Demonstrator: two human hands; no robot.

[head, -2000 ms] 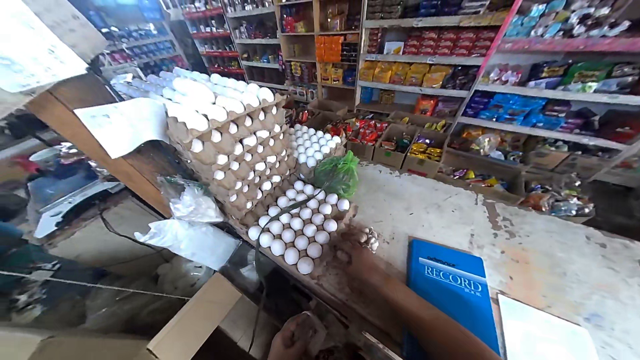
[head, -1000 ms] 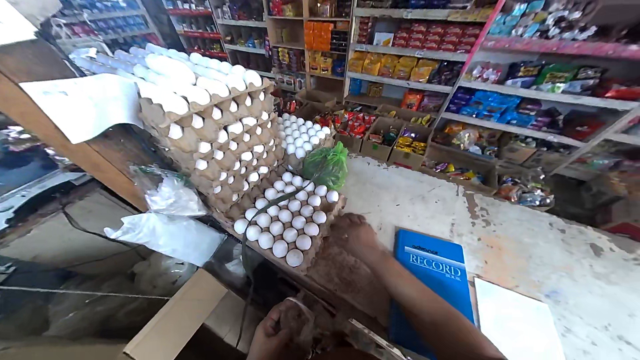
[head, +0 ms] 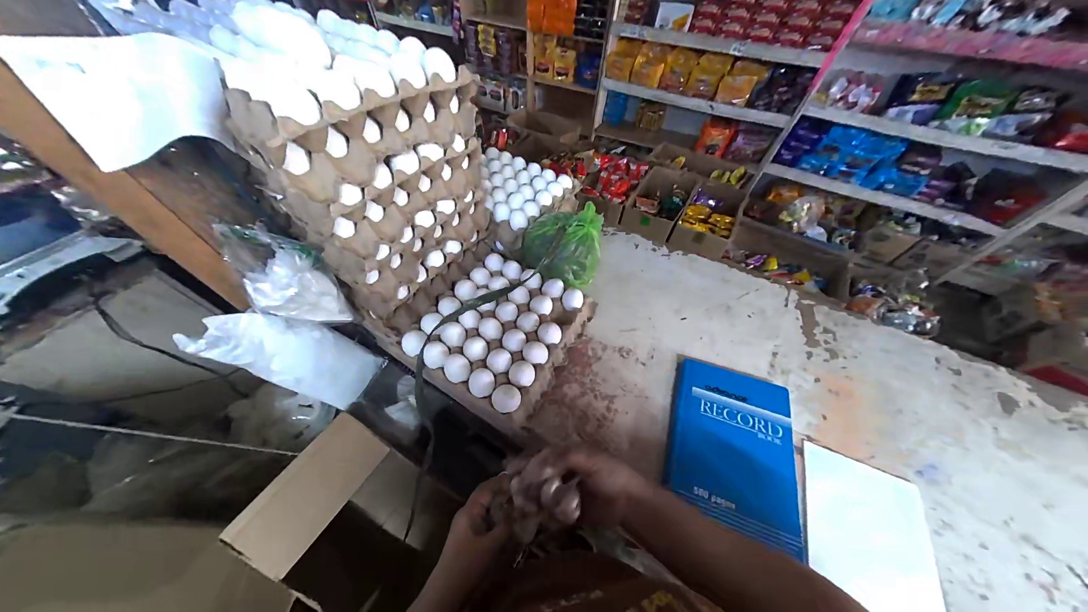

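Low at the centre, my left hand (head: pixel 486 507) and my right hand (head: pixel 602 478) meet around a clump of small roundish things (head: pixel 557 500), brownish and partly shiny; blur hides what they are. Just beyond my hands, a cardboard tray of white eggs (head: pixel 490 330) rests on the worn counter, with a dark strap (head: pixel 476 302) lying across it. Behind this tray rises a tall stack of egg trays (head: pixel 399 183). A green plastic bag (head: pixel 565 244) sits at the tray's far corner. Right of my hands lies a blue record book (head: pixel 738 450), partly behind my right forearm.
White paper (head: pixel 871 527) lies right of the book. An open cardboard box (head: pixel 306 497) stands at lower left, below white plastic bags (head: pixel 285 353). Boxes of packets (head: pixel 701 217) line the counter's far edge, before stocked shelves (head: pixel 909 132). Another egg tray (head: pixel 523 191) is behind the green bag.
My right hand has left its place on the counter beside the egg tray and come back toward my body, where it now meets my left hand. The view has shifted closer to the counter.
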